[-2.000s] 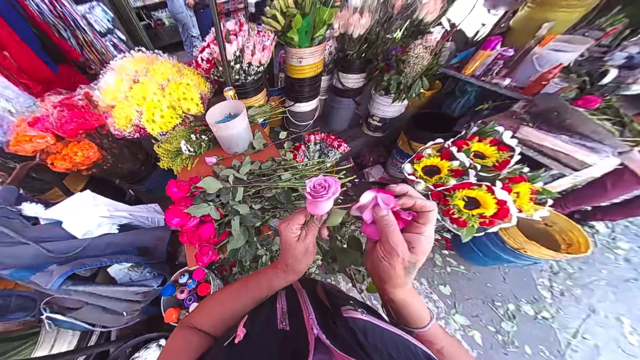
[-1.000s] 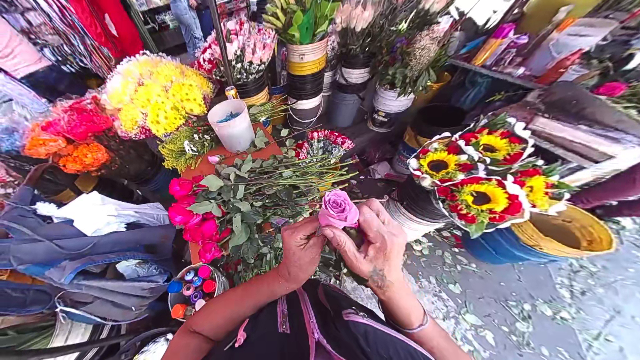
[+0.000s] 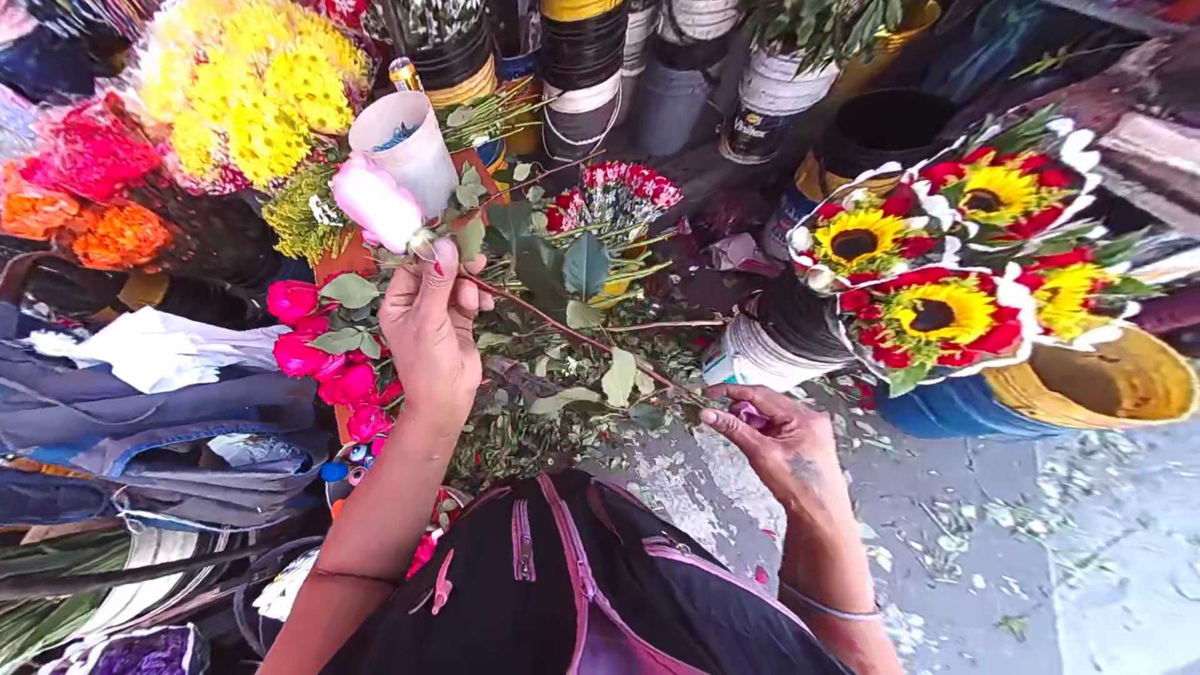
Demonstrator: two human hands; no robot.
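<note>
My left hand (image 3: 433, 323) pinches a pale pink rose (image 3: 377, 206) just under its bloom, in the left middle of the head view. The rose's long leafy stem (image 3: 581, 336) slopes down to the right. At its lower end my right hand (image 3: 780, 433) has its fingers closed around the stem, with a bit of purple-pink petal (image 3: 748, 415) showing between them. Deep pink roses (image 3: 323, 352) lie left of my left wrist. Behind the rose stands a white plastic container (image 3: 412, 155). Cut green stems and leaves (image 3: 525, 431) lie beneath the held stem.
Sunflower and red rose bouquets (image 3: 933, 314) sit at the right, over a blue and yellow bucket (image 3: 1106, 375). Yellow flowers (image 3: 267, 94) and orange flowers (image 3: 122, 234) stand at upper left. Stacked buckets (image 3: 581, 84) line the back. Leaf scraps litter the pavement (image 3: 994, 562).
My hands, together at a purple-pink rose one second ago, are now far apart along a stem. My left hand is up and left with the pale bloom. The view has moved closer.
</note>
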